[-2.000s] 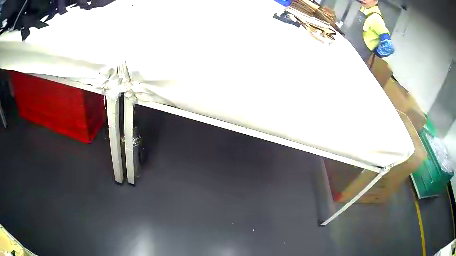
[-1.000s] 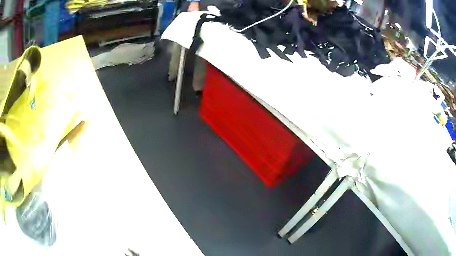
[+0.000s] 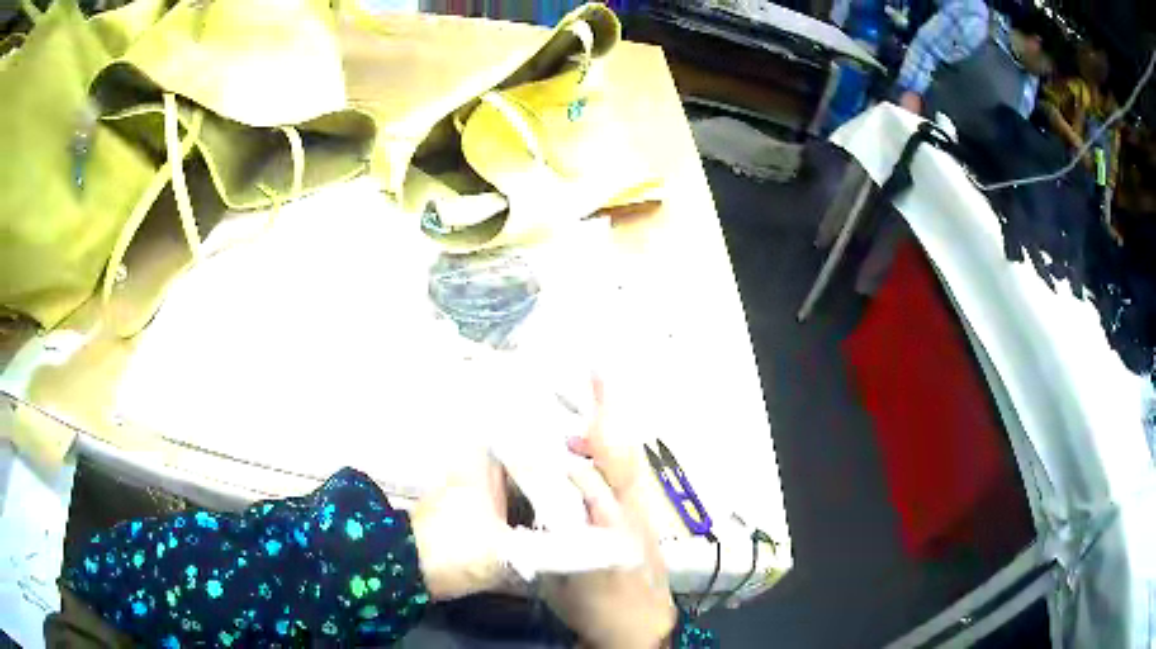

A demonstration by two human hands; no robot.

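My left hand (image 3: 463, 533), in a dark flowered sleeve, reaches in from the lower left. My right hand (image 3: 619, 558) is beside it at the table's near edge, with some fingers pointing up. The hands touch or overlap. A white strip or wrap (image 3: 577, 552) lies across them; glare hides whether either hand grips it. Purple-handled thread snips (image 3: 681, 492) lie just right of my right hand. A grey round lump (image 3: 486, 298) sits on the white work sheet (image 3: 317, 342) beyond my hands. Yellow handbags (image 3: 254, 57) with loose straps lie at the back and left.
The table's right edge (image 3: 748, 342) borders a dark floor aisle. Across it stands a white-covered table (image 3: 989, 273) with dark material on top and a red box (image 3: 932, 406) below. A person in a checked sleeve (image 3: 944, 44) is at its far end. Cords hang near the snips.
The view has swung left, from the white table across the aisle to the table with yellow bags. Both my hands and the snips have come into view.
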